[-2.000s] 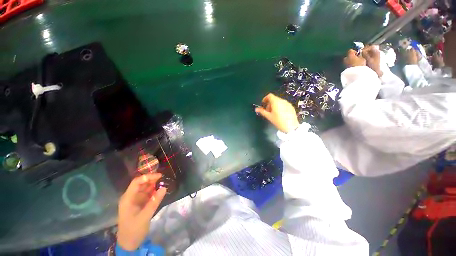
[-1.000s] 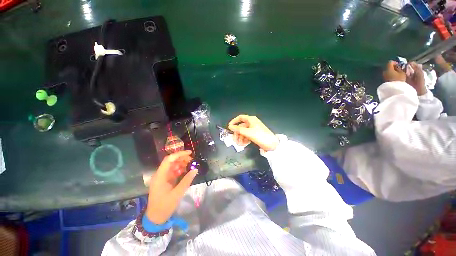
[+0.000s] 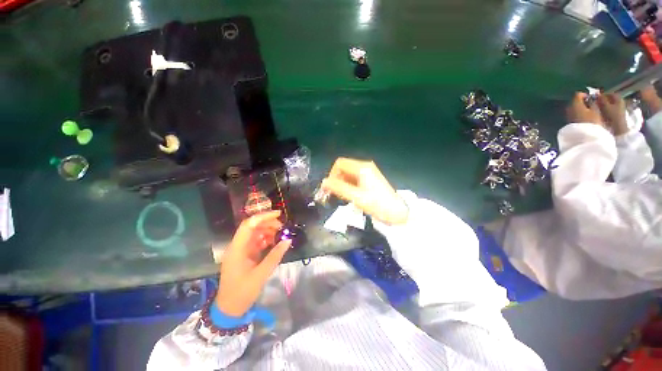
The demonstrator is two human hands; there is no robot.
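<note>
My left hand (image 3: 254,250) pinches a small dark round unit (image 3: 287,234) with a bright purple-white glint between thumb and fingers, at the front edge of the dark base plate (image 3: 218,210). Red laser lines fall on the plate just beyond my fingertips. My right hand (image 3: 363,190) is to the right, its fingertips pinched on a small silvery piece (image 3: 320,194), too blurred to name. It is above the bench beside the crinkled clear plastic (image 3: 297,165) and the white wipe (image 3: 345,218). The black fixture (image 3: 181,94) stands beyond the plate.
A heap of black and silver parts (image 3: 508,145) lies at right, with loose pieces around it. A teal ring (image 3: 161,224), green discs (image 3: 77,132) and a small clear dish (image 3: 73,167) lie at left. Another person's white sleeves (image 3: 591,167) are at far right. Blue bins (image 3: 138,304) are under the bench edge.
My right hand has come left from near the heap to beside the base plate, carrying a small piece. My left hand stays at the plate with its unit. The camera view has shifted.
</note>
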